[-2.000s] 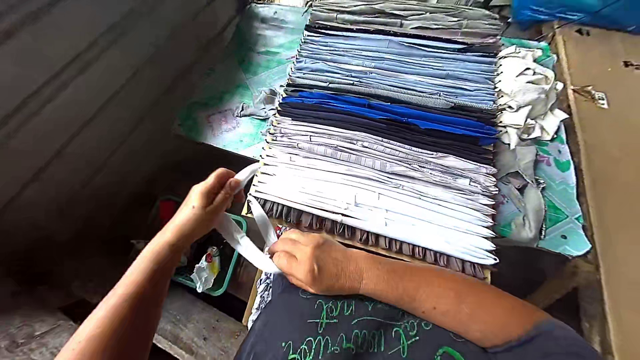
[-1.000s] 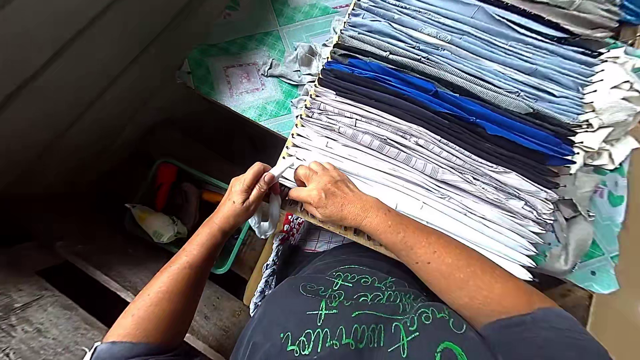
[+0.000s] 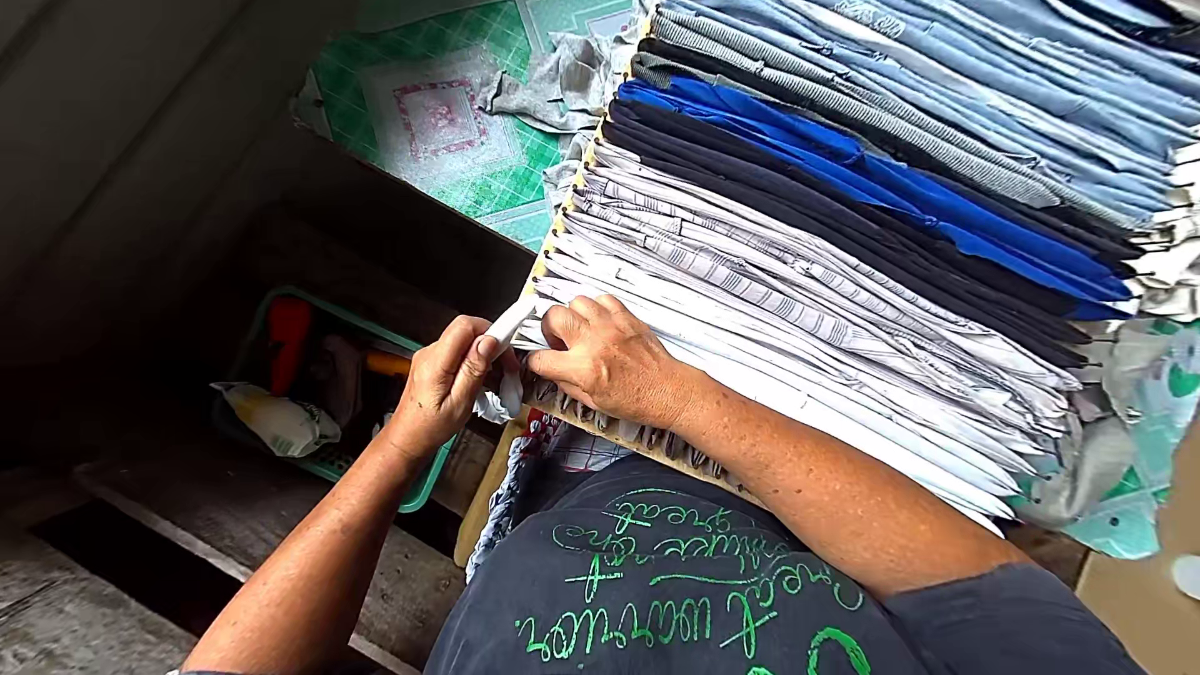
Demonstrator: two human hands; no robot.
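Note:
A wooden frame point(image 3: 647, 441) with nails along its edges carries tightly packed fabric strips in white point(image 3: 712, 347), striped grey, black, blue point(image 3: 844, 169) and light blue. At its near left corner my left hand point(image 3: 450, 380) grips a white fabric strip point(image 3: 511, 322), pulled taut up to the nails, with more of it bunched below the fingers. My right hand point(image 3: 614, 361) rests on the white strips just beside that corner, fingers curled at the nailed edge. Whether its fingertips pinch any cloth is hidden.
A green plastic basket point(image 3: 436, 478) with a red-handled item point(image 3: 289, 342) and a plastic packet point(image 3: 281, 422) stands below left. Grey fabric scraps point(image 3: 562, 84) lie on the green patterned table cover point(image 3: 422, 112). A braided fabric piece point(image 3: 502, 506) hangs near my lap. Wooden planks are underneath.
Two seconds ago my hands were apart with a long loop of white strip hanging between them. Now both are close together at the frame's corner. The view has shifted.

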